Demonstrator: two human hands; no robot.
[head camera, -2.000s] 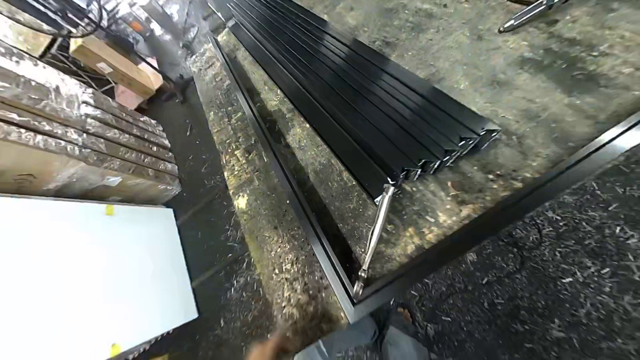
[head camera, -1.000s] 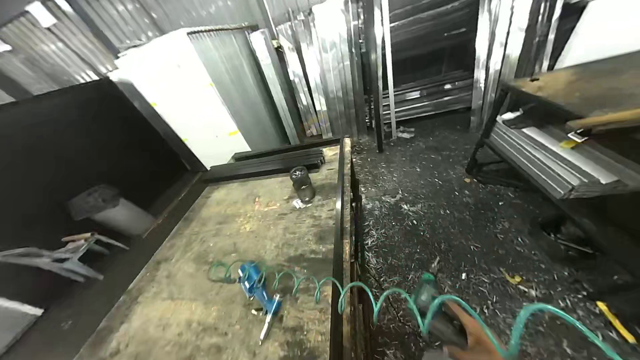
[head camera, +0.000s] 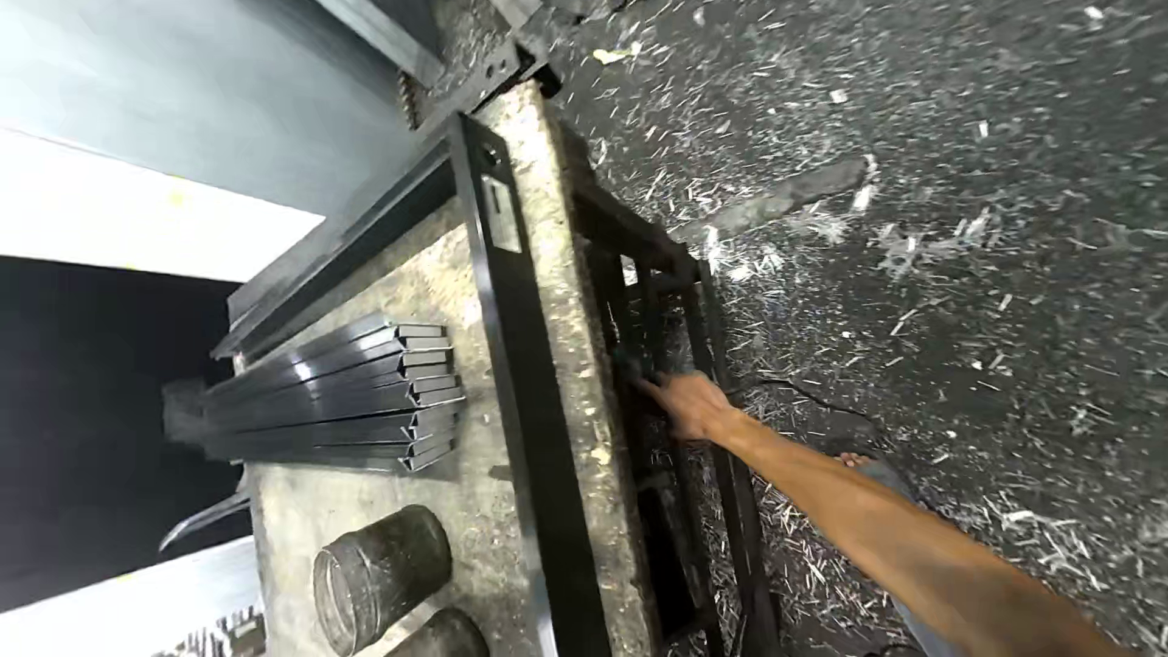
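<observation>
My right hand (head camera: 689, 401) reaches in from the lower right to the dark metal frame (head camera: 675, 265) beneath the table's edge. Its fingertips meet a dark, blurred object in shadow, and whether they grip it cannot be told. My left hand is out of view. Beside the reaching hand, on the worn tabletop (head camera: 584, 383), a black metal profile (head camera: 520, 365) with a rectangular cutout lies along the edge. Further left is a stack of several black metal profiles (head camera: 338, 401), its open ends facing the hand. A dirty cylindrical container (head camera: 383, 575) lies on its side near them.
A second long black profile (head camera: 342, 251) meets the near one at the table's corner. Metal shavings litter the dark floor (head camera: 958, 319), where a flat strip (head camera: 776, 196) and a thin cable (head camera: 812, 397) lie. A foot (head camera: 853, 459) shows near my forearm. Pale panels (head camera: 137, 201) stand beyond the table.
The view has swung and turned strongly. A second ago my hand held a dark tool with a green end by a coiled green hose; now it is at the frame under the table, and no hose shows.
</observation>
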